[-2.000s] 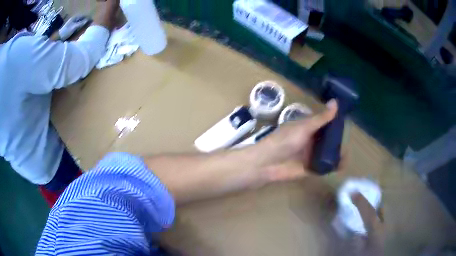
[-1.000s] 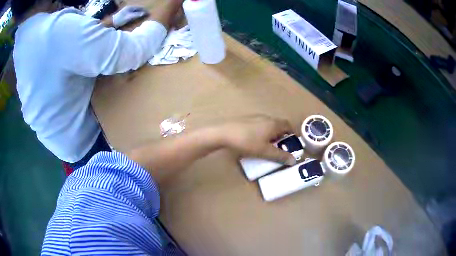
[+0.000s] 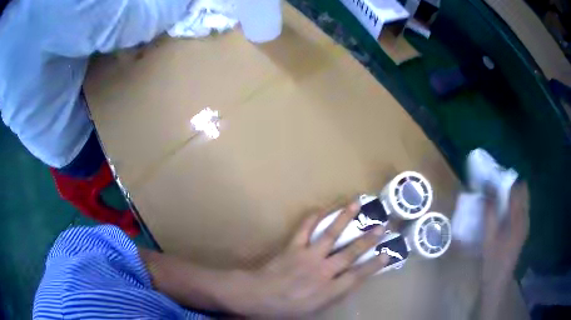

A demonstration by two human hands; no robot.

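Two white handheld mini fans lie side by side on the brown bench, heads to the right: the upper fan point(image 3: 410, 195) and the lower fan point(image 3: 431, 235). Each has a glossy black display panel near the head. My left hand point(image 3: 313, 269) lies over both fan handles with its fingers spread and partly hides them. My right hand point(image 3: 504, 240), blurred at the right, holds a bunched white wiping cloth point(image 3: 491, 178) beside the fan heads.
A white bottle point(image 3: 260, 19) and a white crumpled cloth point(image 3: 203, 20) stand at the back, near a person in a pale sleeve point(image 3: 37, 69). A MINI FAN box point(image 3: 379, 15) and a dark object point(image 3: 447, 81) lie on the green belt point(image 3: 432, 115). A red stool point(image 3: 94, 197) is left.
The two fans now lie lower in view. My left hand has moved down and spread over both handles. My right hand has come into view at the right with the cloth.
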